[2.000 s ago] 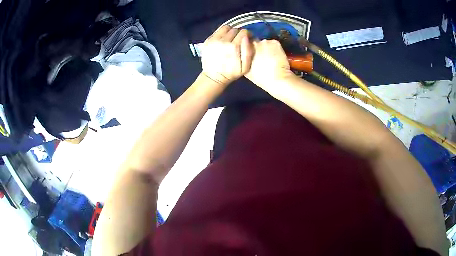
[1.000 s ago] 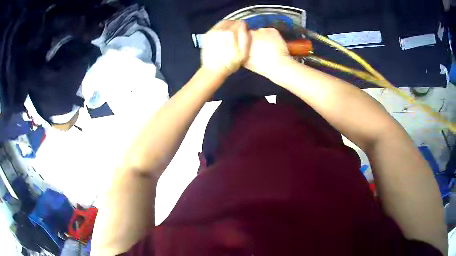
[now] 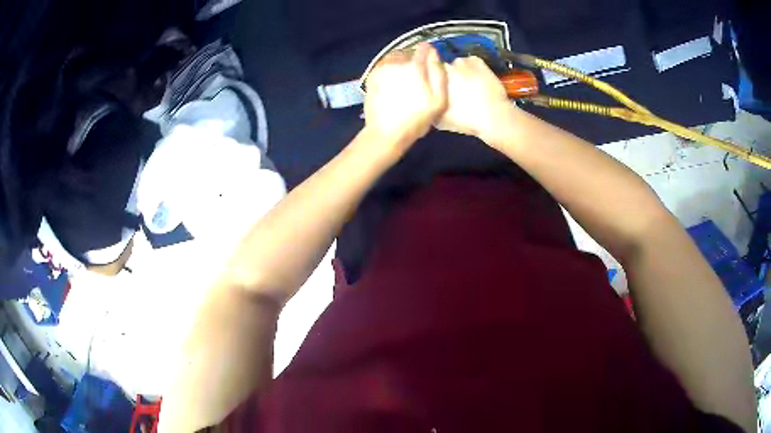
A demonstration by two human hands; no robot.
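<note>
The steam iron (image 3: 467, 42), with a blue body, pale-edged plate and orange handle end, lies flat on dark cloth (image 3: 313, 139), its tip to the left. My right hand (image 3: 475, 97) is closed around its handle. My left hand (image 3: 401, 95) is closed over the handle's front part, touching my right hand; the fingertips of both are hidden. A white interfacing strip (image 3: 340, 95) shows at the iron's left. Two more strips, one near (image 3: 587, 64) and one farther (image 3: 683, 53), lie in a row to the right.
Yellow hoses (image 3: 668, 125) run from the iron off to the right. A dark cloth pile (image 3: 101, 169) and a crumpled white and grey pile (image 3: 207, 161) lie at left. Blue crates (image 3: 723, 258) stand on the littered tiled floor at right, and a red item (image 3: 145, 413) at lower left.
The iron's tip now shows lower and farther left, by the left strip. Both hands have shifted slightly right in view, still on the iron. The strips at right appear farther left and higher.
</note>
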